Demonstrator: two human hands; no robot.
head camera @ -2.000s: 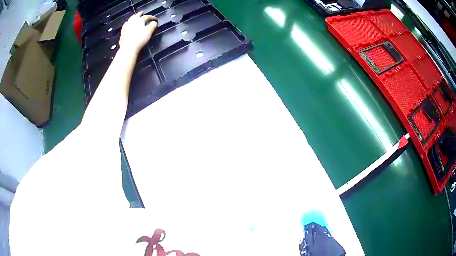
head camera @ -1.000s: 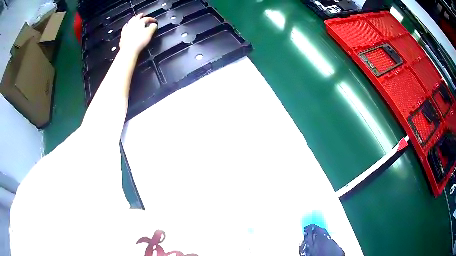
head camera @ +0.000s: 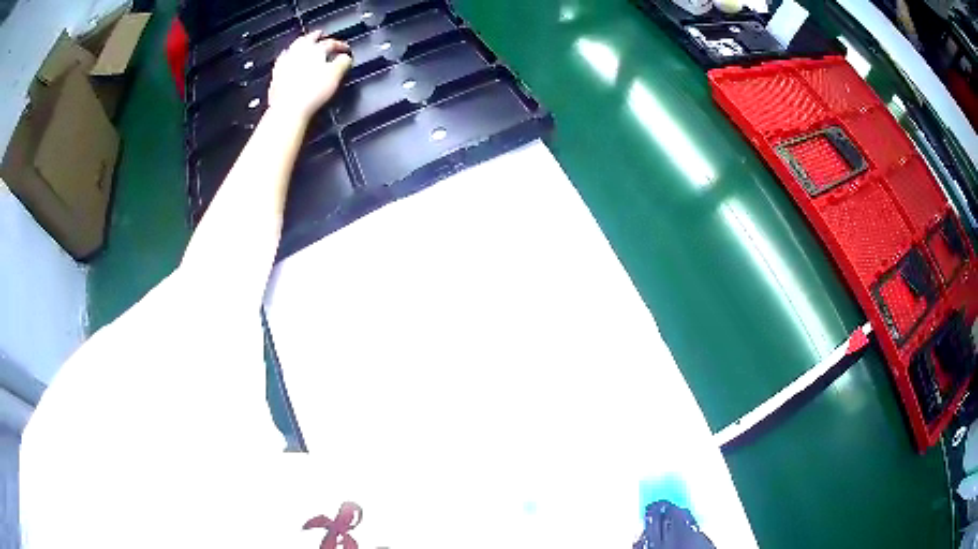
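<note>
A black plastic tray with wide rectangular pockets and pale round dots lies at the upper left. My left hand rests on the tray's middle, over a divider between pockets. Its fingers are bent, and whether they grip the divider is hidden. My right hand is not in view. A dark crumpled piece is cut off by the bottom edge, beside a bright blue patch.
White work surface below the tray; glossy green belt to its right. A white strip with a red end crosses the belt. Beyond are a red tray holding black frames and a black supply tray. Cardboard box at left.
The view has shifted slightly, so the tray and my left hand appear a little lower and further right. My left hand keeps its place on the tray. More of the black supply tray shows.
</note>
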